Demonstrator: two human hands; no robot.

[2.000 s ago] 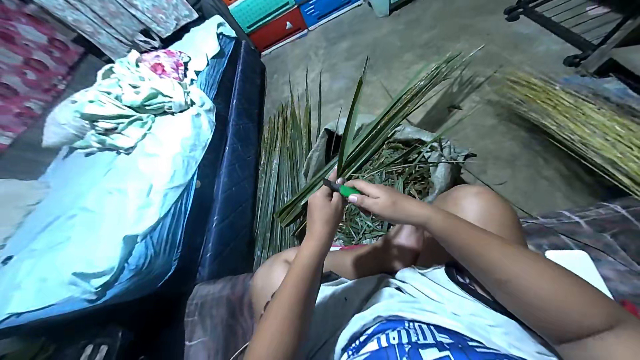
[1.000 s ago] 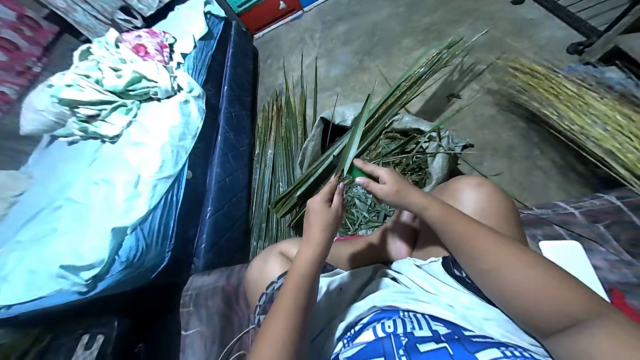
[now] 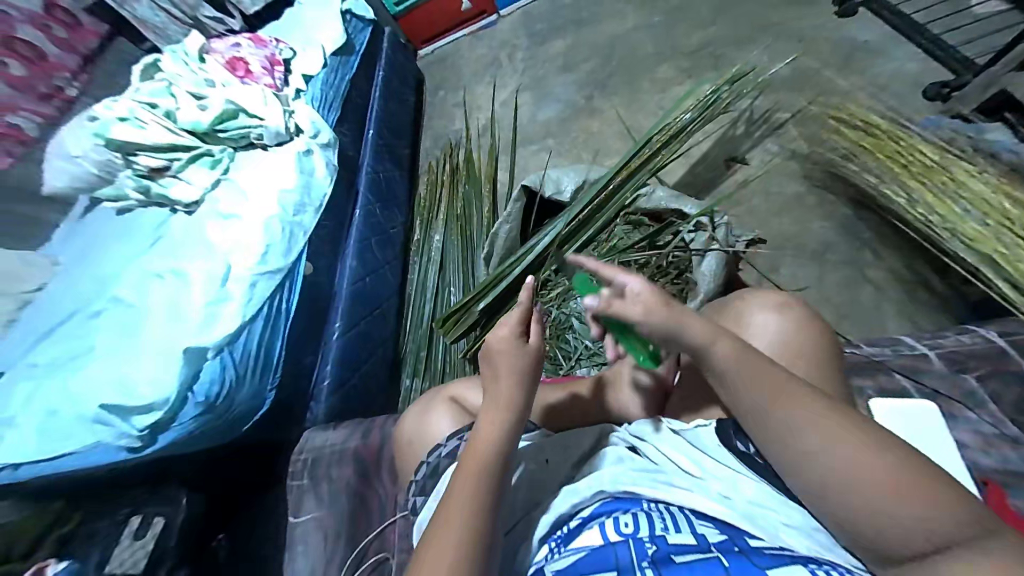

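My right hand (image 3: 640, 308) grips the green handle of a knife (image 3: 632, 340), its dark blade pointing up and left beside a bundle of long green palm leaves (image 3: 596, 204). The index finger lies extended along the tool. My left hand (image 3: 516, 340) is near the lower end of the bundle, thumb raised; whether it pinches a thin leaf strip I cannot tell. The bundle lies slantwise across an open woven sack (image 3: 572, 180) filled with leaf scraps (image 3: 572, 328). More long leaves (image 3: 448, 240) lie on the floor left of the sack.
A mattress with blue sides (image 3: 356, 240) and a light blue sheet stands at the left. A bundle of yellowish sticks (image 3: 944, 176) lies at the right, below a dark metal rack (image 3: 920, 40). A white flat object (image 3: 924, 436) rests on the plaid cloth (image 3: 904, 360) beside my right leg.
My right hand has moved away from my left, with the green-handled knife in it. The upright leaf strip seen between my hands earlier no longer shows there.
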